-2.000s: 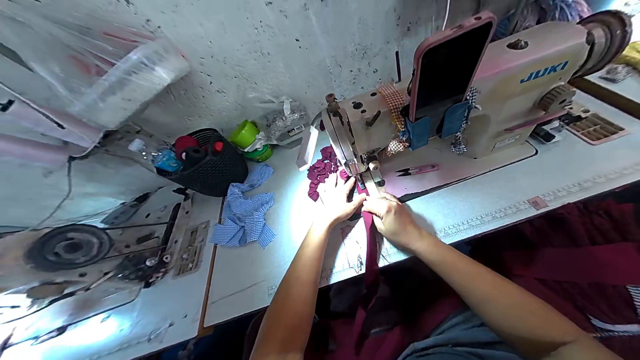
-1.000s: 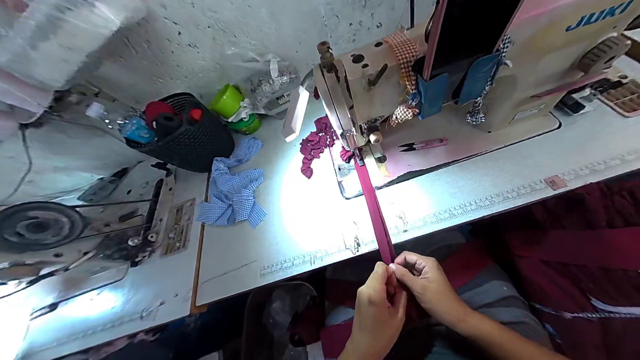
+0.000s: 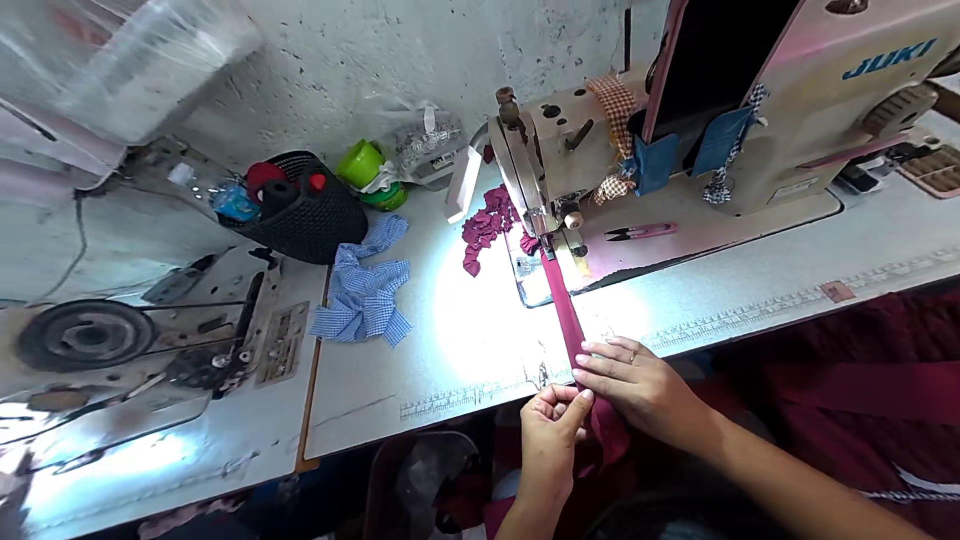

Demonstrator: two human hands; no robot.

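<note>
A maroon fabric strip (image 3: pixel 564 311) runs from under the presser foot (image 3: pixel 550 247) of a white Juki sewing machine (image 3: pixel 787 112) down to the table's front edge. There my left hand (image 3: pixel 551 427) pinches the strip between thumb and fingers. Lying beside it, my right hand (image 3: pixel 637 382) has its fingers extended over the strip's right edge. Below both hands the loose cloth hangs off the table. Gathered maroon ruffle (image 3: pixel 487 223) lies behind and left of the needle area. Pink thread snips (image 3: pixel 642 232) rest on the machine bed.
Blue checked cloth (image 3: pixel 365 289) lies left of the machine, beside a black basket (image 3: pixel 319 217) with thread cones. Green containers (image 3: pixel 361 165) and a plastic bag (image 3: pixel 427 146) stand by the wall. Another sewing machine (image 3: pixel 202 337) is at left. A phone (image 3: pixel 716 64) is strapped to the Juki.
Two seconds ago both hands were at the presser foot; they have since come down to the table's front edge. My right hand's fingers have spread along the strip since one second ago.
</note>
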